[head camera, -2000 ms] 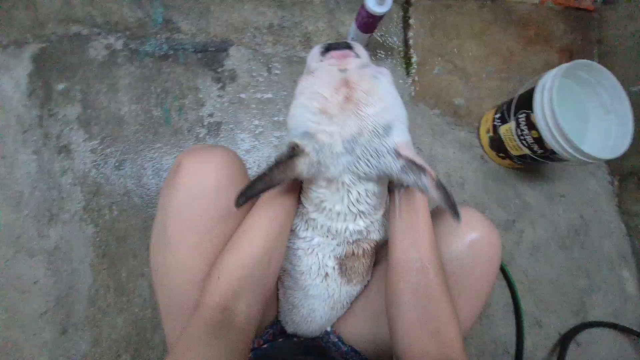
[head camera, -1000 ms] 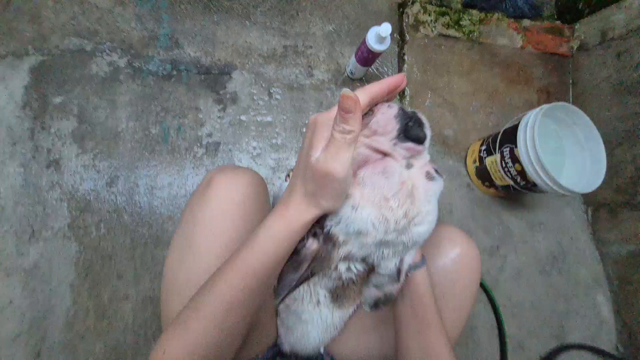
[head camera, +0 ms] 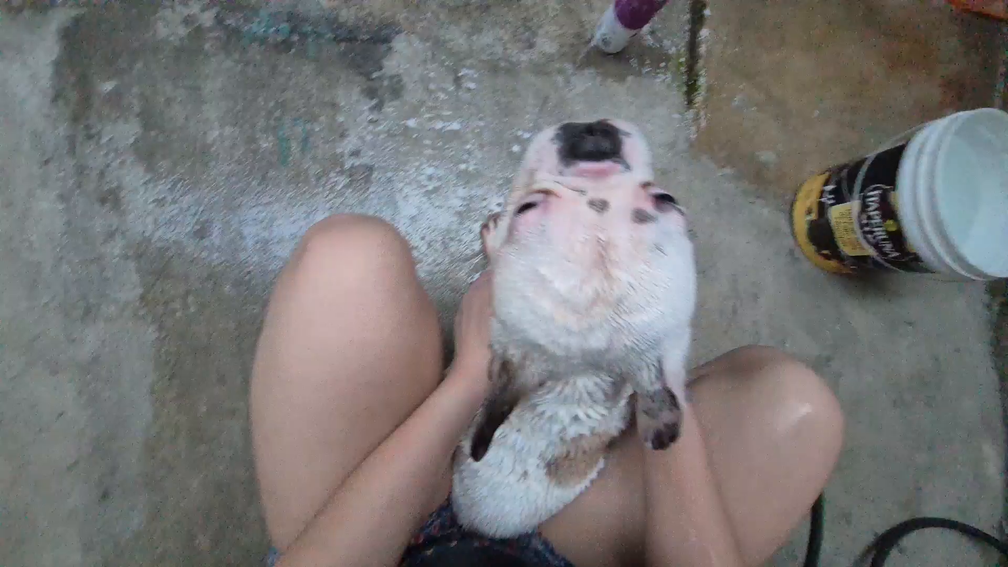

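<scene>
A wet white dog with dark-tipped ears (head camera: 591,291) is between my knees, its head raised and its dark nose toward the top of the view. My left hand (head camera: 475,319) lies against the left side of the dog's head and neck; its fingers are mostly hidden behind the dog. My right forearm runs up under the dog's right-hand ear, and the hand itself is hidden behind the head and neck. Whether either hand grips the dog cannot be made out.
A black and yellow bucket with a white rim (head camera: 858,213) lies to the right on the wet concrete floor (head camera: 157,315). Beyond the dog's nose stands a white and purple bottle (head camera: 622,27). A dark hose (head camera: 929,524) curves at the lower right.
My left hand has gone from beside the dog's muzzle down to the side of its neck. The dog's head, turned to the right one second ago, now points up the view.
</scene>
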